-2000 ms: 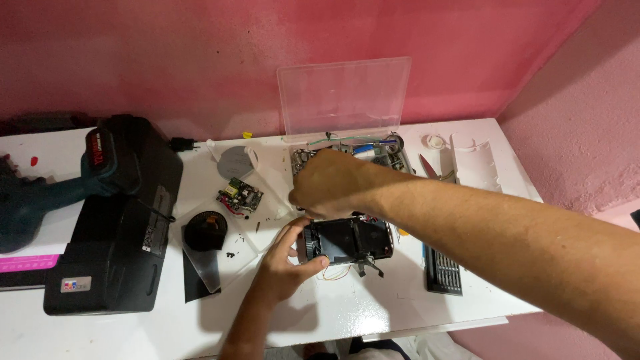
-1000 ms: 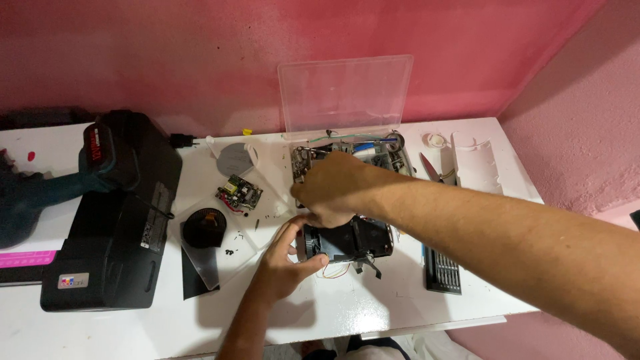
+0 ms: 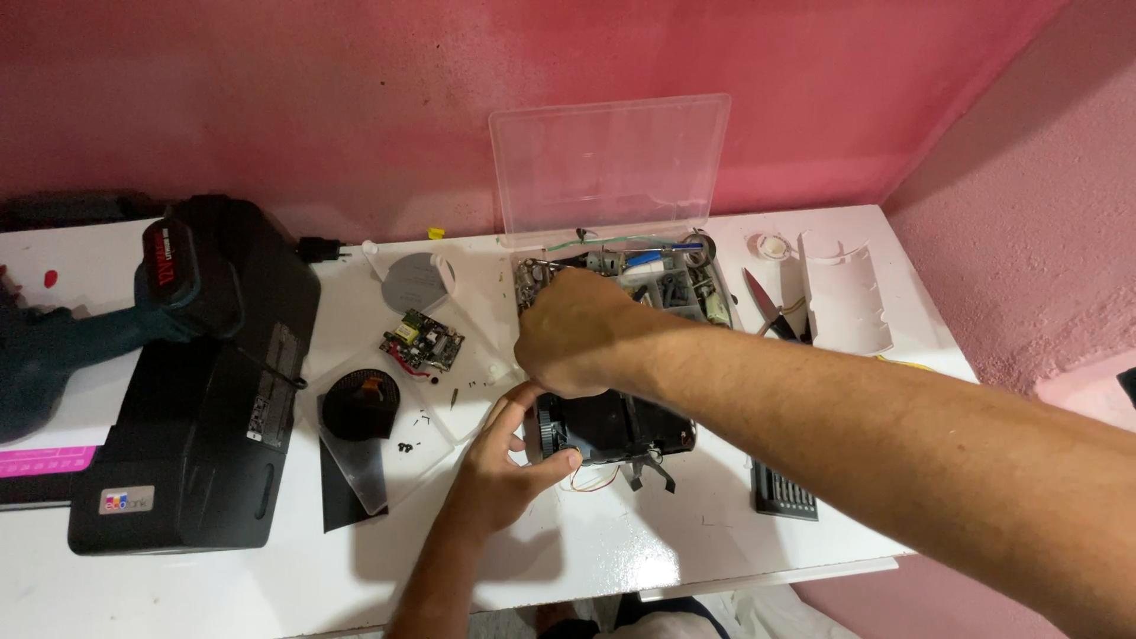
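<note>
A black electronic device with its inside exposed (image 3: pixel 595 426) lies on the white table, a ribbed wheel at its left end and thin wires at its front edge. My left hand (image 3: pixel 510 457) grips its left end, with the thumb at the front corner and the fingers behind. My right hand (image 3: pixel 581 333) is closed over the device's back left corner; whatever its fingers hold is hidden beneath it. Behind that hand sits an open compartment box (image 3: pixel 661 288) of small parts, its clear lid (image 3: pixel 612 169) upright against the wall. A green circuit board (image 3: pixel 422 342) lies to the left.
Left stand a black printer (image 3: pixel 195 426) and a dark cordless tool (image 3: pixel 80 355). Clear plastic pieces, a black round part (image 3: pixel 359 406) and small screws (image 3: pixel 406 447) lie nearby. On the right are a knife (image 3: pixel 768 302), a white plastic shell (image 3: pixel 843 293) and a bit case (image 3: pixel 785 490).
</note>
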